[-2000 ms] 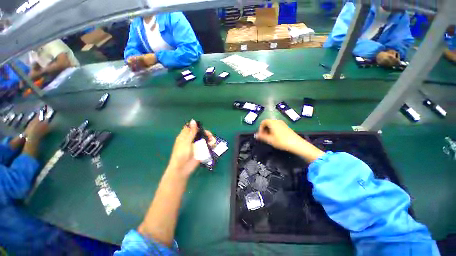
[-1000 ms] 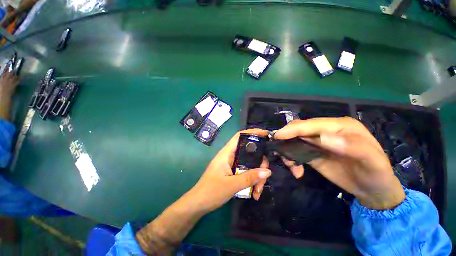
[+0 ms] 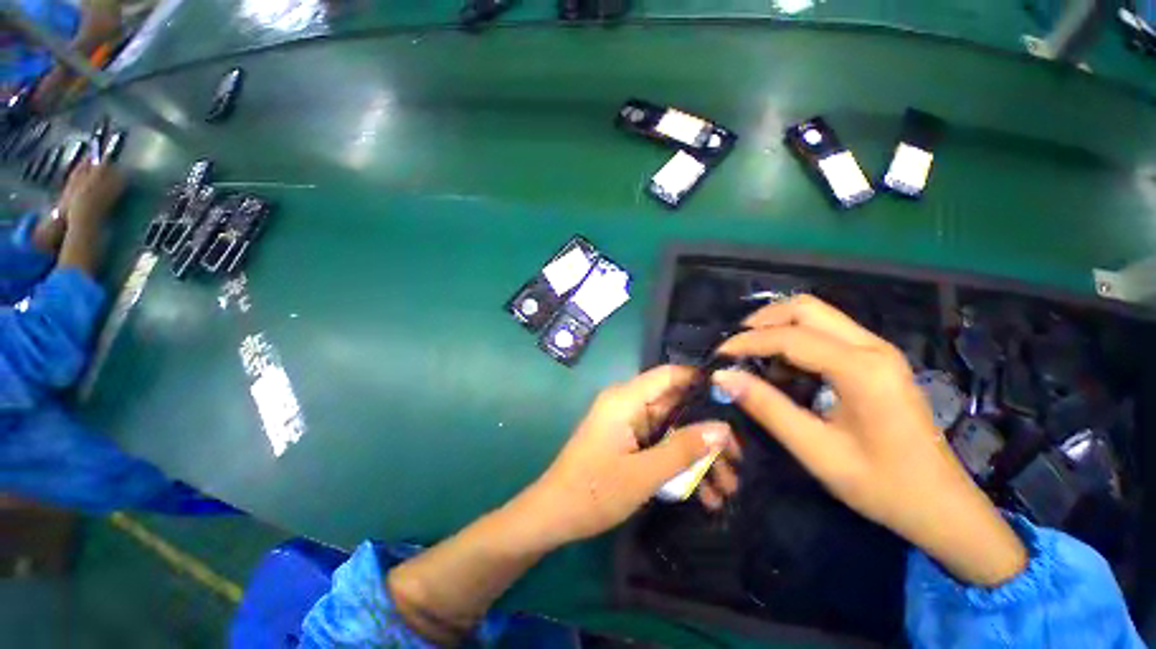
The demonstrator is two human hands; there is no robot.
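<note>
My left hand [image 3: 621, 444] holds a handset [image 3: 691, 473] over the left part of the black parts tray [image 3: 657, 298]. The handset's white patch shows below my left thumb. My right hand [image 3: 843, 399] has its thumb and fingers closed around the handset's dark upper end. A small bluish spot shows at my right thumb tip. Whether a small part is between the fingers is hidden. Dark small black parts [image 3: 1046, 482] with silvery glints lie heaped in the tray's right part.
Two handsets [image 3: 554, 282] lie side by side left of the tray. Several more handsets [image 3: 830, 165] lie on the green belt beyond. Black housings [image 3: 209, 228] are bunched at left, near a pale strip [image 3: 270, 396]. Another person's hand [image 3: 91, 197] and blue sleeves are at far left.
The right hand came from the tray to the handset; the other two handsets lie released on the bench. Since one second ago, its fingers have shifted onto the handset's upper end. The view has tilted down.
</note>
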